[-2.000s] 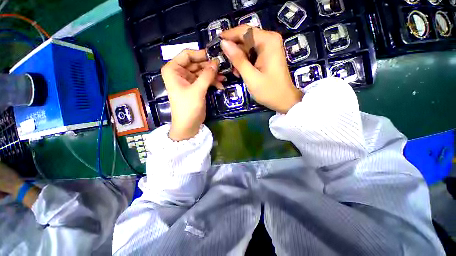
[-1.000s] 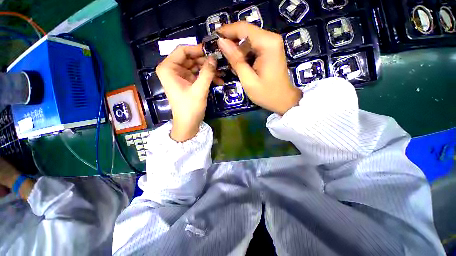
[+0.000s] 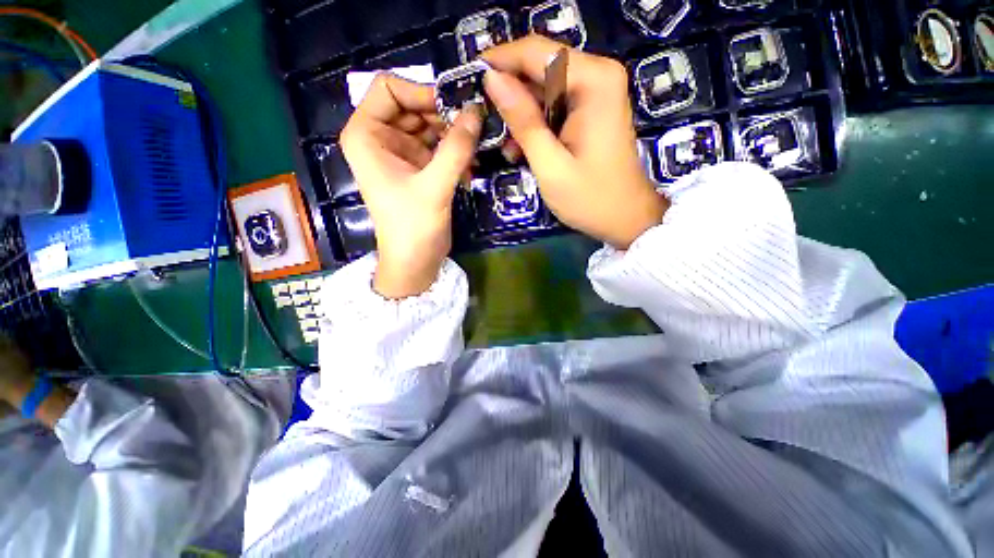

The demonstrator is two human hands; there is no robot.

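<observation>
My left hand (image 3: 409,174) grips a watch housing (image 3: 462,92) between thumb and fingers above the black blister tray. The housing has a silver rim and a dark interior, and its rim faces up. My right hand (image 3: 572,142) has thumb and forefinger at the housing's right edge. Tweezers (image 3: 556,87) lie in the right hand, their flat dark end showing between the fingers; their tips are hidden. The blister tray (image 3: 825,140) holds several rounded-square housings in its pockets.
A blue box (image 3: 147,174) with a grey cylinder (image 3: 33,180) stands left. Beside it lie a fixture with orange-brown border (image 3: 308,207) and white adhesive pads (image 3: 297,294). A second tray (image 3: 894,93) is upper right. Another person's blue-banded wrist (image 3: 41,395) shows lower left.
The housing in my left hand has tilted so its silver rim and interior show more. The tweezers' flat end stands more upright in my right hand. The trays sit slightly farther right in the view.
</observation>
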